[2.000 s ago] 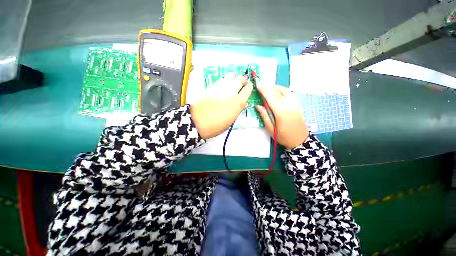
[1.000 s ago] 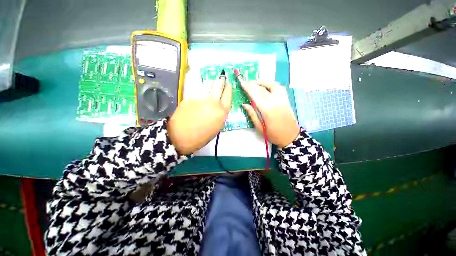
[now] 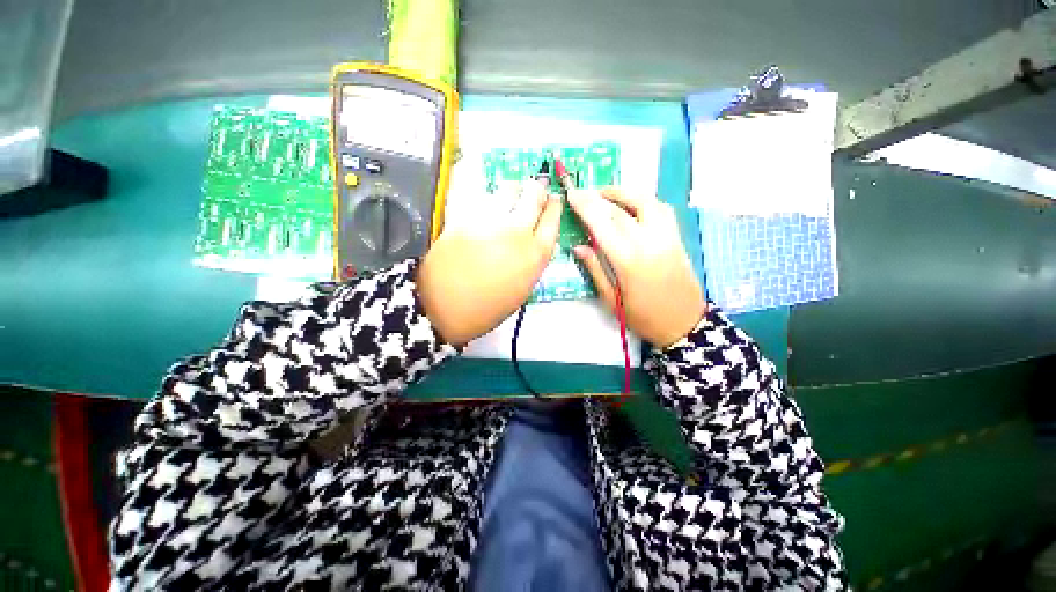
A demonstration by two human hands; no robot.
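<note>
A green circuit board [image 3: 593, 168] lies on a large white paper sheet [image 3: 567, 335]. My left hand [image 3: 489, 260] grips the black test probe [image 3: 544, 171], its black tip over the board's upper part. My right hand [image 3: 649, 268] grips the red test probe [image 3: 562, 172], its red tip close beside the black one. Whether the tips touch the board cannot be told. A black and a red wire hang from the hands toward the bench edge. A digital multimeter [image 3: 382, 223] with a yellow-orange rim stands left of my left hand. My hands cover the board's lower middle.
A second green board [image 3: 269, 191] lies left of the multimeter, partly behind it. A blue clipboard [image 3: 768, 260] with white paper lies at right. A grey metal bar [image 3: 926, 98] slants in at upper right. A yellow-green strip [image 3: 423, 41] runs behind the multimeter. A red rim [image 3: 79, 486] shows lower left.
Both probe tips first moved left along the board's upper part, then slightly back right relative to the board. Both hands still hold their probes. The whole view has shifted slightly.
</note>
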